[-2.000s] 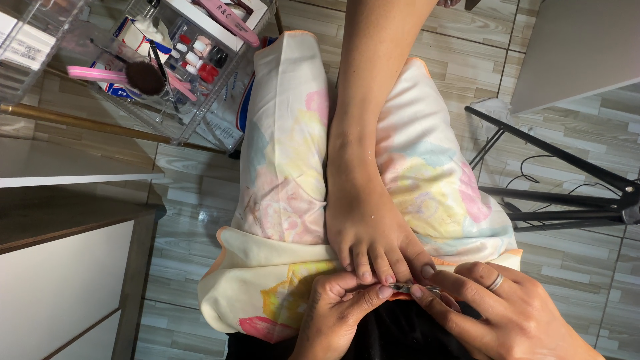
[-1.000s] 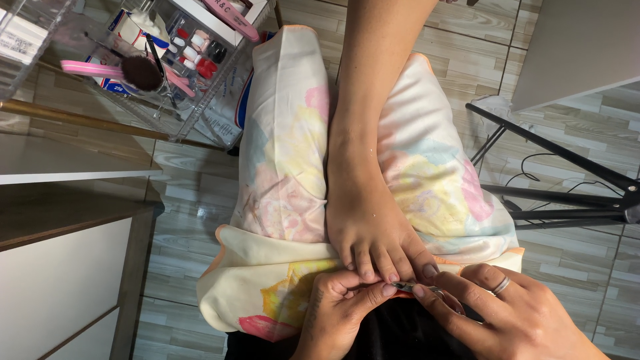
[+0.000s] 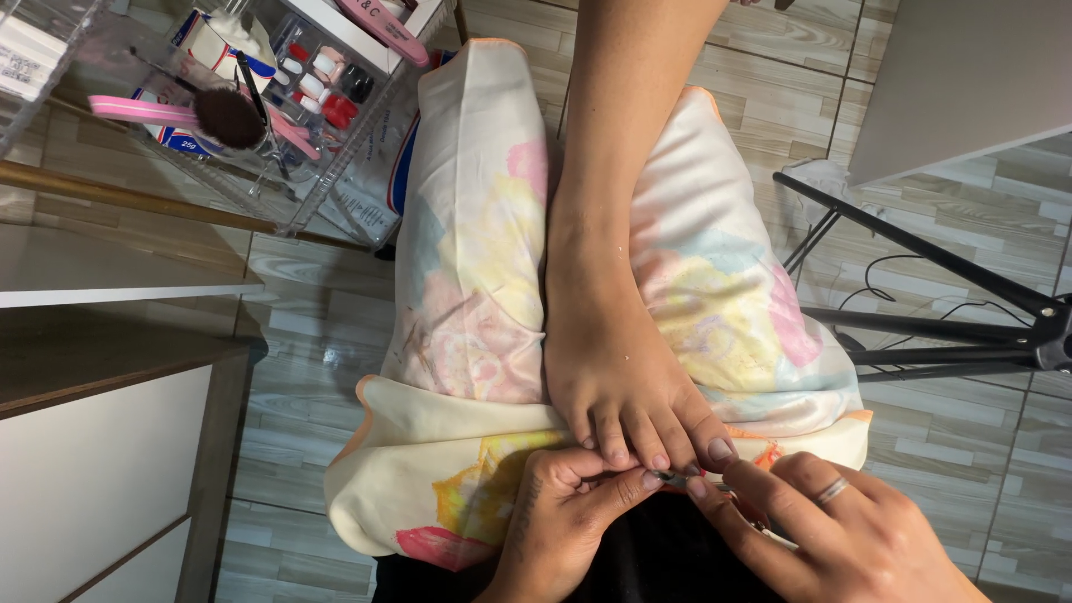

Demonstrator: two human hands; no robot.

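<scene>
Another person's bare foot (image 3: 620, 352) rests on a flowered cloth (image 3: 477, 251) spread over my lap, toes pointing toward me. My right hand (image 3: 821, 519), with a ring on one finger, holds a small metal nipper (image 3: 674, 479), its tip at the end of the toe beside the big toe. Part of the tool is hidden behind my fingers. My left hand (image 3: 569, 511) touches the toe ends from the other side, thumb close to the tool's tip. Small pale flecks lie on the top of the foot.
At upper left a clear plastic organizer (image 3: 310, 197) holds false nails (image 3: 314, 88), a brush (image 3: 228, 117) and pink files. A white-fronted cabinet (image 3: 100, 469) stands at left. On the right are a black tripod-like base (image 3: 938, 331), thin cables and a grey panel (image 3: 963, 84).
</scene>
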